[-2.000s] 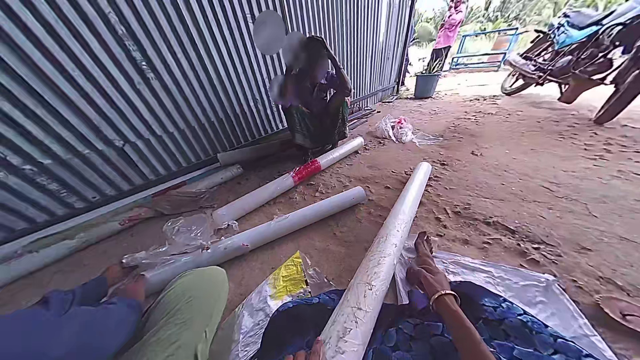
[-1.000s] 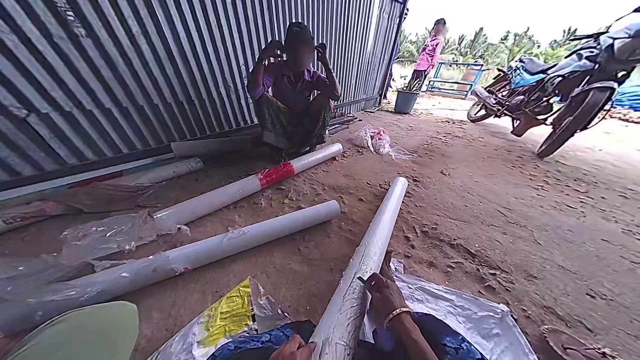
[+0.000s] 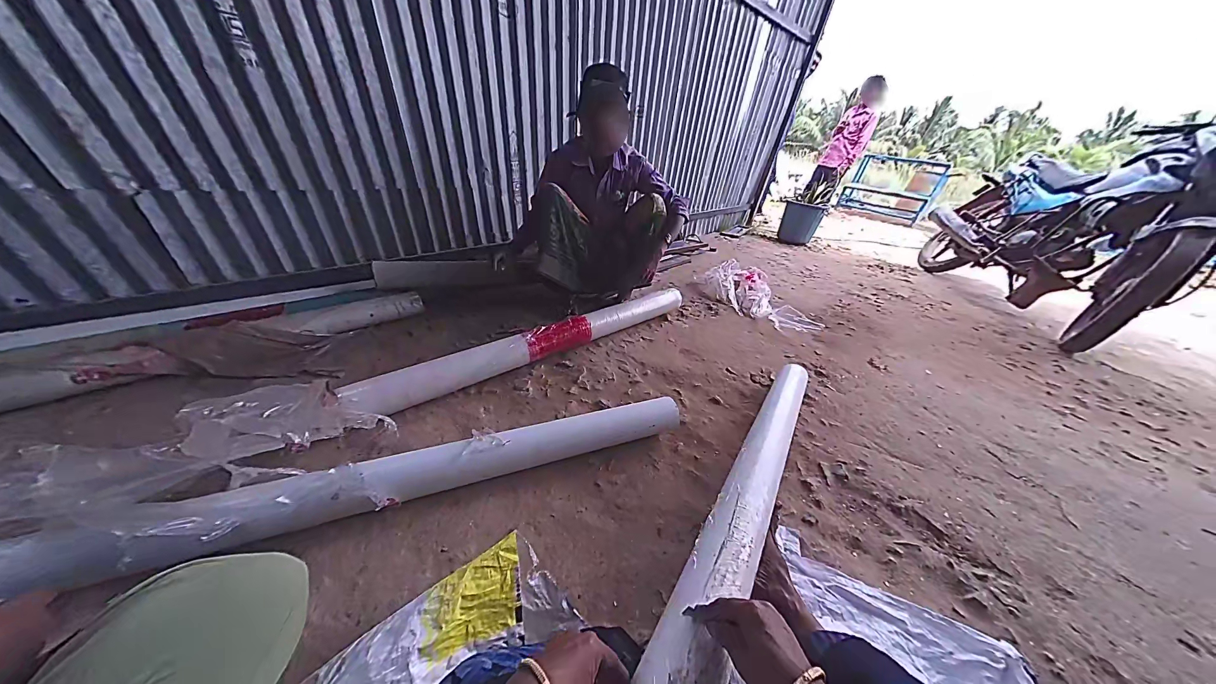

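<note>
A long white tube in clear plastic wrap points away from me over the dirt ground, its near end between my hands. My right hand, with a bangle at the wrist, lies against the tube's right side; a thin dark item seems to be at its fingertips, too small to name. At the bottom edge my left hand, also with a bangle, is curled just left of the tube; whether it grips anything is hidden. A bare foot shows behind my right hand. Beneath lies silvery sheeting with a yellow patch.
Two more wrapped tubes lie to the left, one with a red band. A person squats by the corrugated metal wall. Crumpled plastic, a planter, another person and a motorcycle are farther back. Someone's green-clad knee is at lower left.
The squatting person has lowered both hands from the head. My right hand has come from near the foot onto the tube and moved nearer along it. The view has tilted up.
</note>
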